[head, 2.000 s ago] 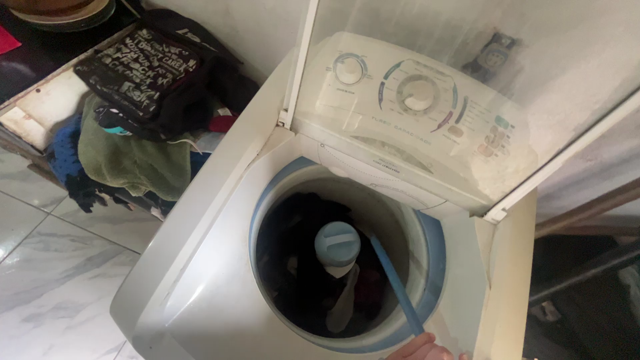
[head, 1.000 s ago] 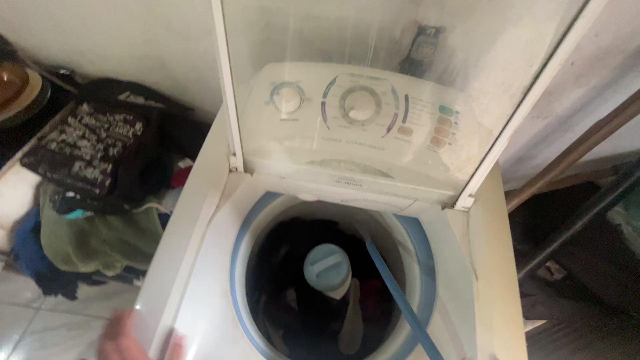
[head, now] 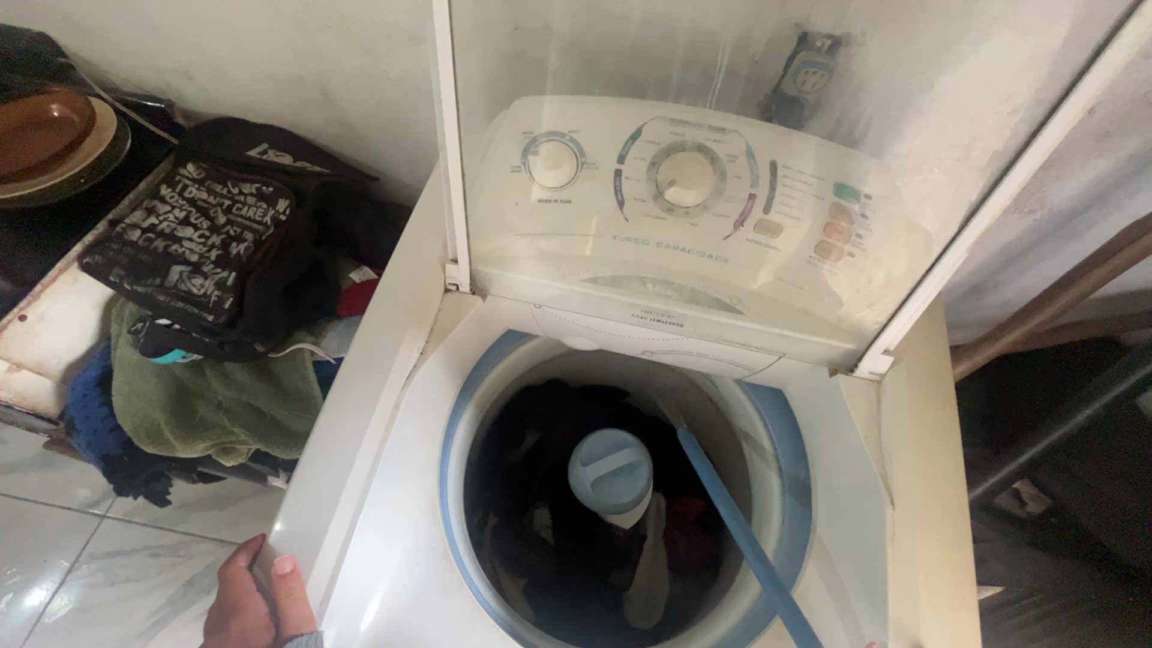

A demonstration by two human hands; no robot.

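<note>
My left hand rests at the left front edge of a white top-loading washing machine, fingers apart, holding nothing. The clear lid stands raised before the control panel. Dark clothes lie in the drum around the agitator with a light blue cap. A blue stick leans from the drum's right inside wall over the front rim to the bottom edge. Of my right hand only a fingertip-sized bit shows at the bottom edge; what it holds is hidden.
Left of the machine, a black printed bag lies on piled clothes with an olive green cloth, beside a brown dish. Wooden poles and a dark pipe lean at the right. A wall outlet is behind the lid.
My left hand, unseen two seconds ago, has come to the machine's left edge. My right hand, on the blue stick's lower end two seconds ago, is now almost wholly out of view.
</note>
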